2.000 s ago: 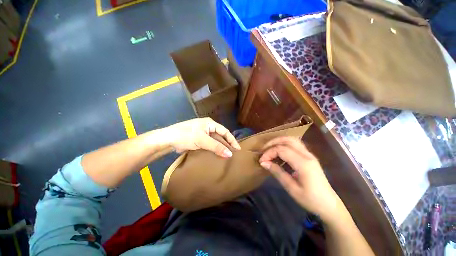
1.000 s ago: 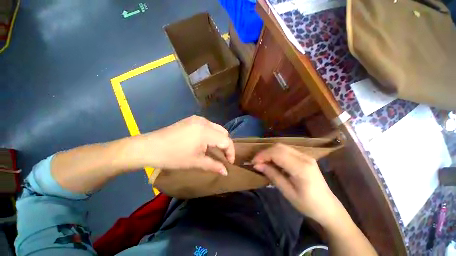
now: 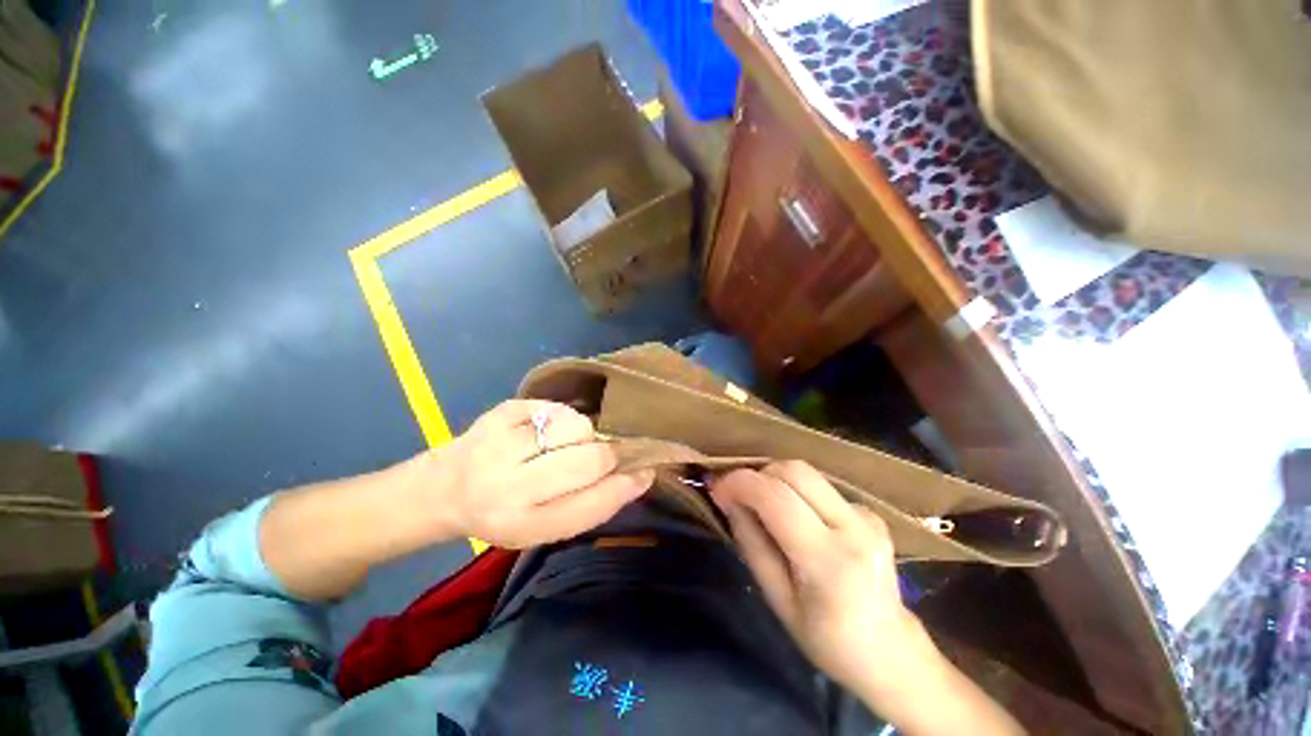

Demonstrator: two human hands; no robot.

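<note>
A tan-brown handbag (image 3: 805,449) lies across my lap with its wide mouth open upward. Dark inside shows at both ends, with a gold-coloured fitting near the right end and a small pale piece on the far edge. My left hand (image 3: 535,472), with a ring, pinches the near edge of the bag left of the middle. My right hand (image 3: 812,546) has its fingertips at the same near edge, just right of my left hand. A small shiny thing shows by the right fingertips; I cannot tell what it is.
The wooden desk (image 3: 863,187) with a leopard-print cover stands at the right. On it are a second brown bag (image 3: 1150,130), white paper (image 3: 1201,417) and a blurred pink item. An open cardboard box (image 3: 633,237) and part of a blue crate (image 3: 687,58) are beyond my lap.
The bag has turned so its open mouth faces up, where its brown side face showed before. Both hands have shifted to its near edge, and my left hand has rolled to show its back.
</note>
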